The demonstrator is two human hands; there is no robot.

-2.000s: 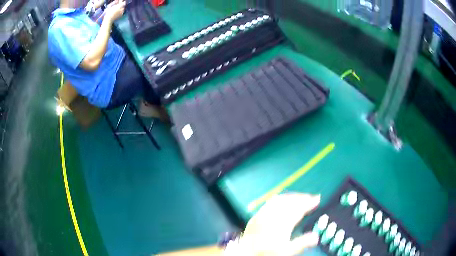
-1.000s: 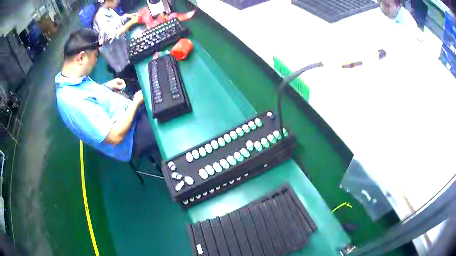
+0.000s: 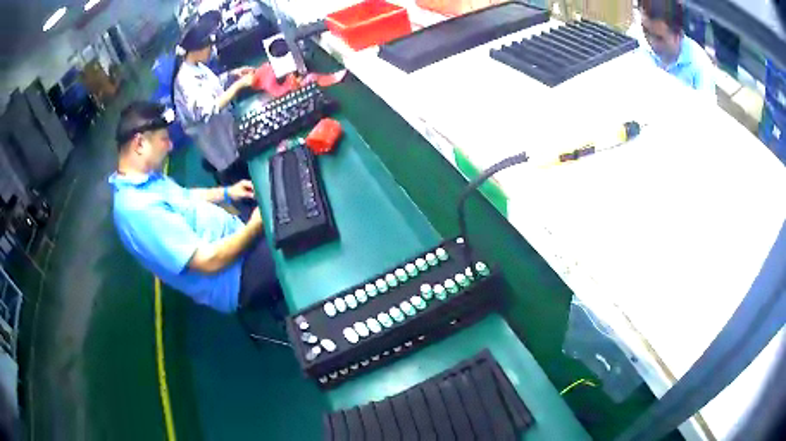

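Observation:
Neither of my hands is in the picture. Nearest in front of me, the stacked empty trays (image 3: 439, 405) lie on the green bench, their ridged black top cut off by the lower edge. Just beyond them, stacked filled trays (image 3: 392, 312) hold two rows of green-white circuit boards (image 3: 373, 326), with a few loose pieces at the left end. Farther along, a long black assembly tray (image 3: 299, 198) lies on the bench with rows of small parts, too small to tell apart.
A person in a blue shirt (image 3: 177, 232) sits left of the bench; another person (image 3: 202, 95) sits farther back. A red bubble-wrap packet (image 3: 325, 136) lies beyond the assembly tray. Right, a white table (image 3: 595, 207) bears black trays (image 3: 564, 50) and a red bin (image 3: 369, 23). A third person (image 3: 676, 52) is behind it.
The view has swung up and along the line. My hand, visible two seconds ago beside the side tray, is out of the picture, as is that tray. The blue-shirted person's hands have shifted slightly.

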